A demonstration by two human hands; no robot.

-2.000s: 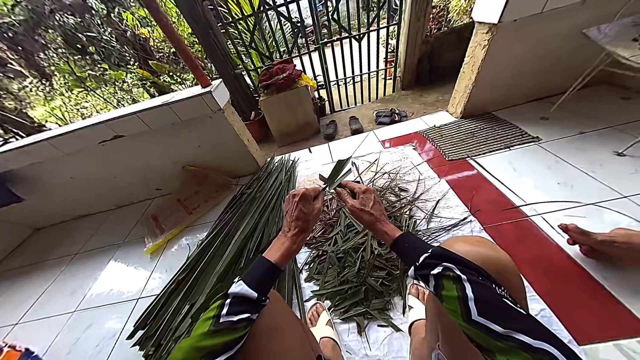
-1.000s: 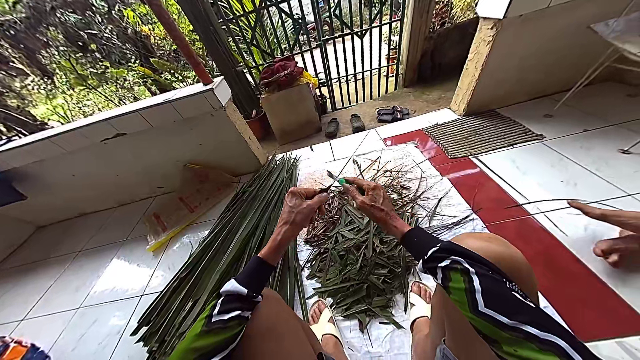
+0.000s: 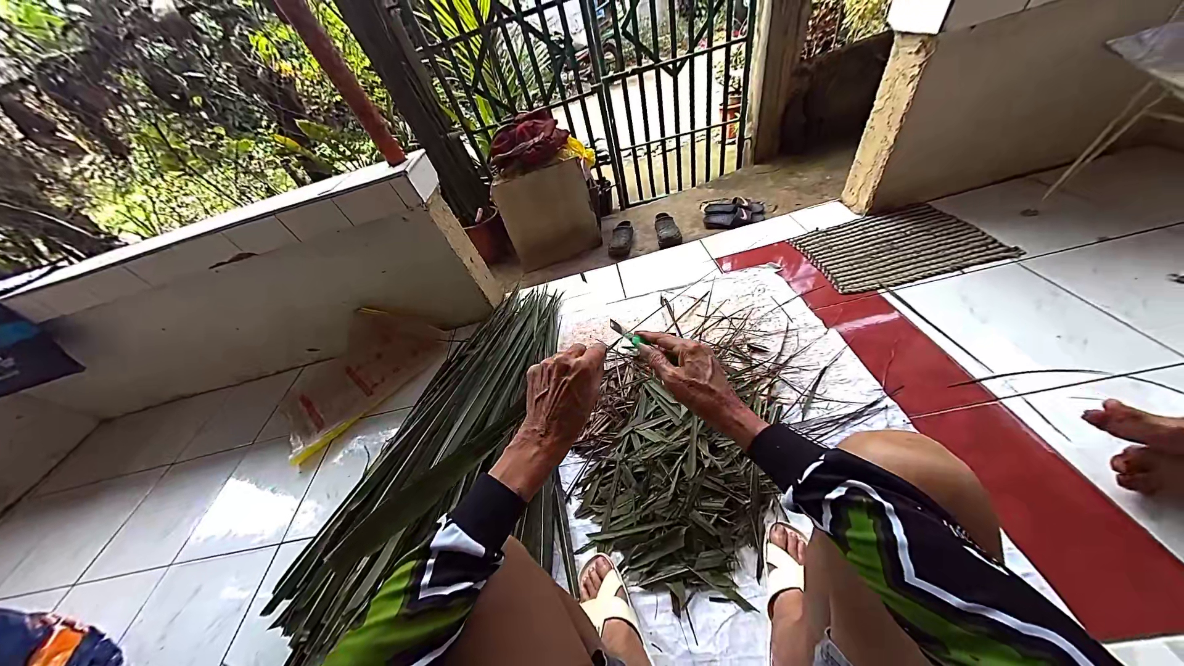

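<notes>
My left hand point(image 3: 561, 393) is closed on a long green leaf strip point(image 3: 416, 486), whose length trails back beneath my forearm toward the lower left. In my right hand point(image 3: 689, 370) is a small knife with a green handle point(image 3: 635, 339), its short blade pointing up and left, close to my left fingertips. Below both hands lies a heap of short cut leaf pieces point(image 3: 675, 490), with thin brown midribs point(image 3: 721, 324) scattered at its far side. A bundle of long leaf strips point(image 3: 444, 416) rests left of the heap.
A white sheet point(image 3: 666, 638) lies under the heap, between my sandaled feet. Left of the bundle is a plastic bag point(image 3: 361, 379) by the low wall point(image 3: 231, 314). Another person's bare feet point(image 3: 1142, 444) are at right. Ahead are a woven mat point(image 3: 906, 245), footwear point(image 3: 668, 229) and a metal gate point(image 3: 638, 102).
The leaf piece that stood up between my hands two seconds ago is no longer there. My hands have moved slightly apart, and a long strip now trails from my left hand.
</notes>
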